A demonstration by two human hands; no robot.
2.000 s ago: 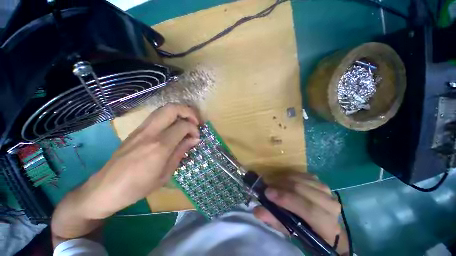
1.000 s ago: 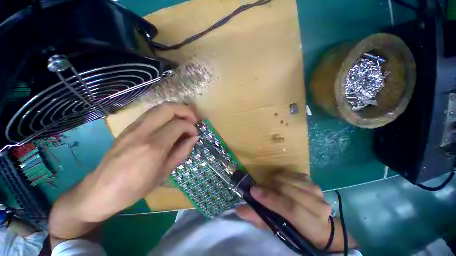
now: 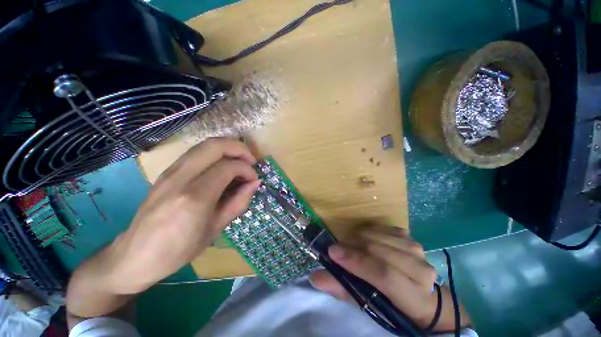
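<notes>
A green PCB panel (image 3: 273, 243) with rows of silvery parts lies tilted on the cardboard mat (image 3: 329, 99). My left hand (image 3: 191, 204) is over the panel's upper left edge, its thumb and fingertips pinched together. Whether a thin wire is between them is too small to tell. My right hand (image 3: 382, 270) holds the black soldering iron (image 3: 343, 266) at the panel's right side. The iron's metal shaft reaches up-left over the panel toward my left fingertips. The exact contact of the tip is unclear.
The fume fan (image 3: 112, 112) stands at upper left, with brownish debris (image 3: 244, 108) before it. Small wired parts (image 3: 43, 217) lie at left beside a black rack (image 3: 23, 247). A tan bowl (image 3: 455, 141) of silver scrap stands at right by a black box (image 3: 540, 191). A twisted cord (image 3: 283, 39) crosses the mat.
The view has shifted, with the bowl now further right and the fan further left. The iron has moved slightly up-left over the panel. The left hand's pinch looks much the same.
</notes>
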